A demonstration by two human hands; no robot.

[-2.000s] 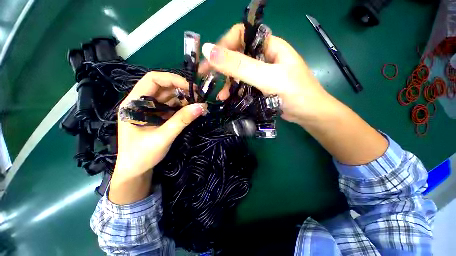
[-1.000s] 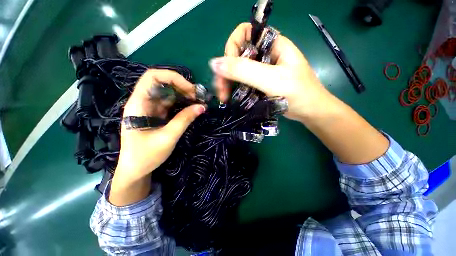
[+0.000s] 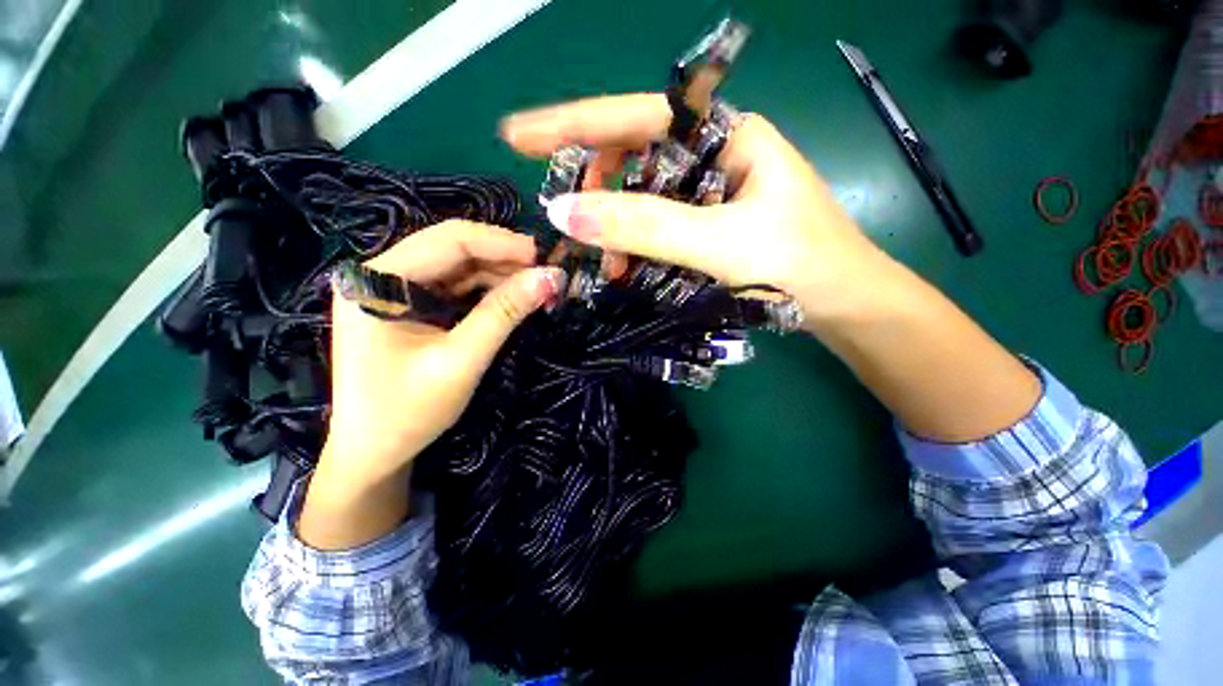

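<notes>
My left hand (image 3: 402,362) holds black cable ends with clear plugs; one plug (image 3: 376,290) lies across its knuckles and another is near its thumb tip. My right hand (image 3: 697,215) holds several clear plugs (image 3: 671,168) fanned out between thumb and palm, with its index finger stretched out to the left. One plug (image 3: 708,60) sticks up above this hand. More plugs (image 3: 691,365) hang below it. The two hands nearly touch. A pile of black cables (image 3: 563,496) lies below them. Thick black connector ends (image 3: 235,288) lie at the left.
A utility knife (image 3: 912,148) lies right of my right hand on the green bench (image 3: 778,469). Red-brown rubber bands (image 3: 1127,255) lie further right beside a clear bag (image 3: 1200,101). A black part (image 3: 995,40) is at the top right. Blue plastic shows at the right edge.
My right index finger has stretched out to the left. The plug that stood upright between the hands is no longer there; a plug now shows at my right thumb tip.
</notes>
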